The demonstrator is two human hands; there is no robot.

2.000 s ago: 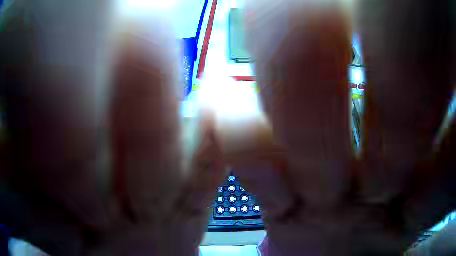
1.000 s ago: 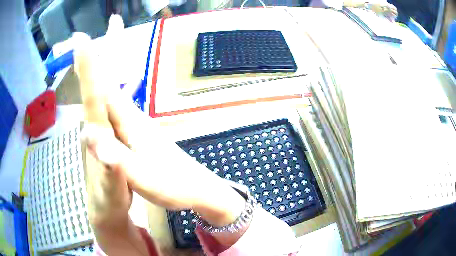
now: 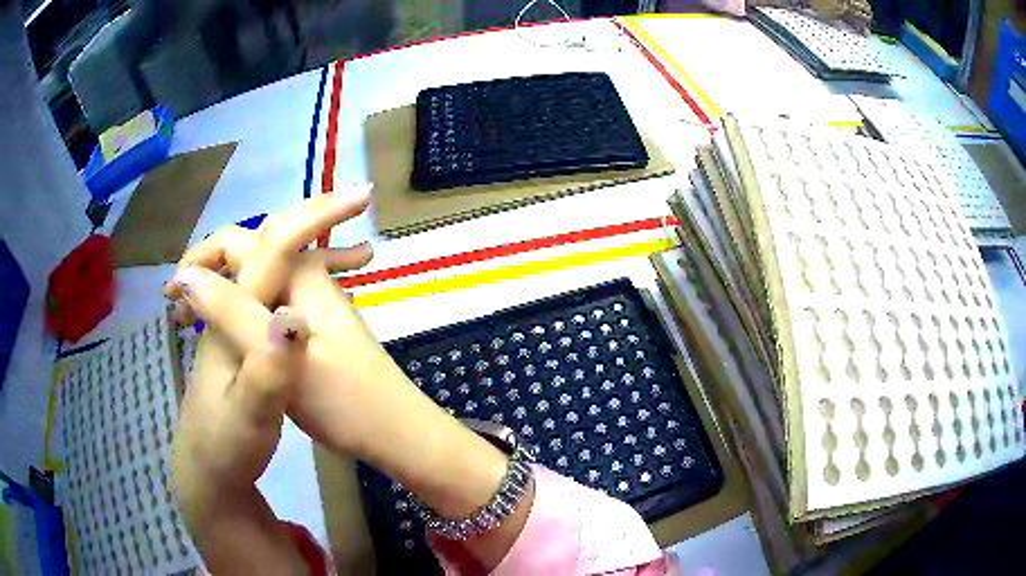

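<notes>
My left hand [image 3: 228, 433] and my right hand [image 3: 343, 366] touch and cross over each other at left of centre, above the bench. Their fingers are partly spread and overlap; no held part shows. The right wrist wears a metal bracelet and pink sleeve. Under the right forearm lies a black blister tray [image 3: 563, 396] with silver round parts in its pockets; the forearm hides its left part. To the right stands a fanned, leaning stack of foam trays [image 3: 900, 326] with dumbbell-shaped cutouts. Another foam tray [image 3: 122, 433] lies at the left, partly behind my left hand.
A second black tray [image 3: 529, 126] sits on cardboard [image 3: 392, 169] at the back. A red bin [image 3: 81, 289] and blue bin [image 3: 129, 146] are at the left. Red, yellow and blue tape marks the bench [image 3: 506, 214]. Another person's hand shows at the top right.
My hands covered the view, then dropped to the left. Since the last earlier frame their fingers have folded across each other. The trays look unmoved.
</notes>
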